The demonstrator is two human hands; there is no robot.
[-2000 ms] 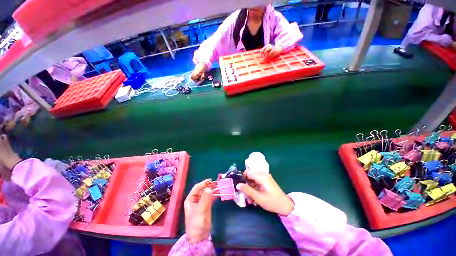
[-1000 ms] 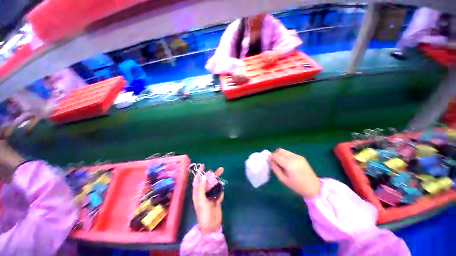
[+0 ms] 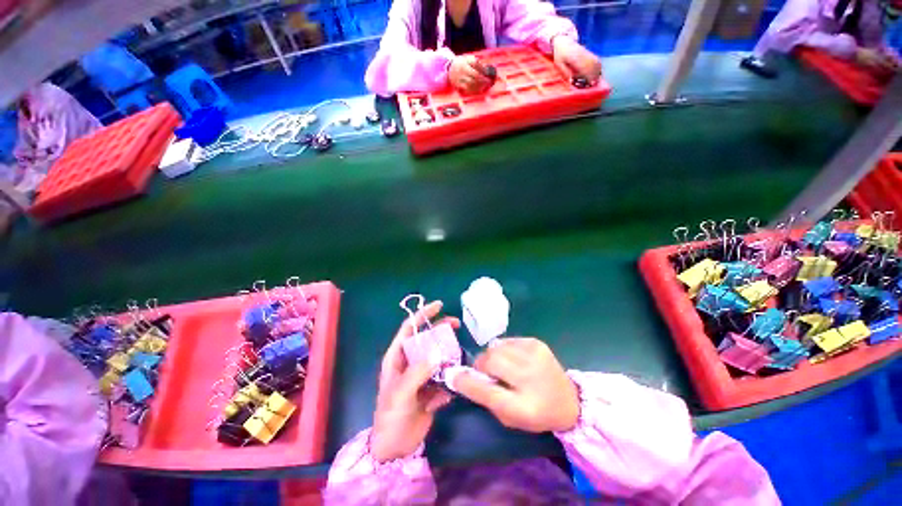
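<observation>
My left hand (image 3: 404, 395) holds a unit clamped by a pink binder clip (image 3: 432, 348), its wire handle pointing up. A dark part shows under the clip, mostly hidden by fingers. My right hand (image 3: 524, 383) is closed on a white cloth (image 3: 486, 310), which bulges above the fingers; a small white bit shows at the fingertips, against the unit's lower edge. Both hands meet above the green bench.
A red divided tray (image 3: 203, 380) of clipped units lies left, a heaped red tray (image 3: 712, 380) right. Across the green bench (image 3: 435, 203), a person handles dark parts over a red compartment tray (image 3: 504, 126). White cables (image 3: 287, 131) lie far left. A pink sleeve (image 3: 49, 405) is at the left edge.
My right hand has moved left with the white cloth and meets the unit in my left hand again. The view has shifted, and the far person's hands have moved apart.
</observation>
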